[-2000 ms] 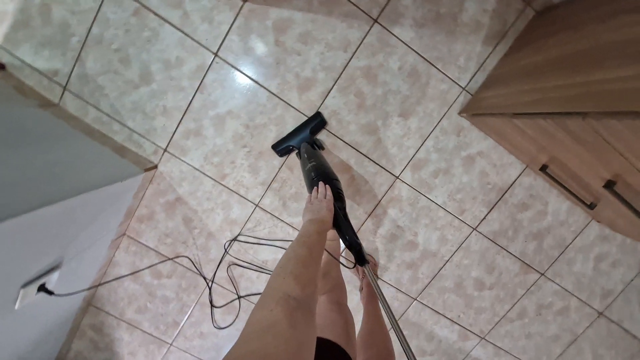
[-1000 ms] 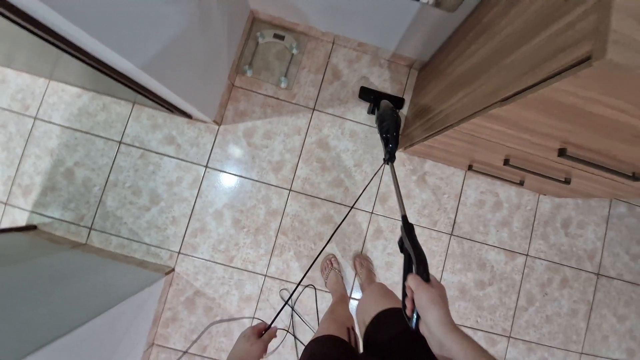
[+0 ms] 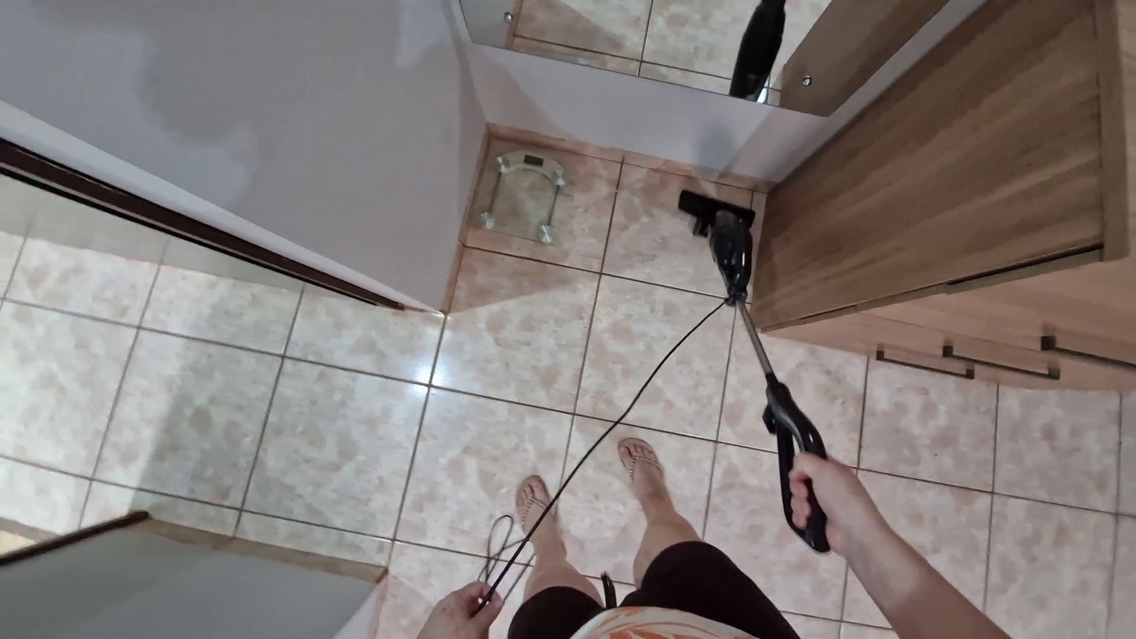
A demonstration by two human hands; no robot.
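Observation:
My right hand (image 3: 825,501) is closed around the black loop handle of an upright stick vacuum cleaner (image 3: 731,253). Its thin metal tube runs up to the black body, and the wide floor head (image 3: 715,209) lies on the tiles near the wall and the wooden cabinet's side. My left hand (image 3: 460,612), at the bottom edge, grips the black power cord (image 3: 626,410), which rises from there to the lower end of the vacuum body. A slack loop of cord hangs beside my left hand.
A glass bathroom scale (image 3: 524,197) lies in the corner left of the floor head. A wooden cabinet (image 3: 941,169) with dark drawer handles stands at the right. A mirror (image 3: 621,40) hangs on the far wall. Wall edges (image 3: 444,306) jut in at the left. My sandaled feet are on the tiles.
Two seconds ago a hand was on the vacuum body; now my right hand grips its handle. Since one second ago, the view has shifted toward the mirror wall, and both hands keep their holds.

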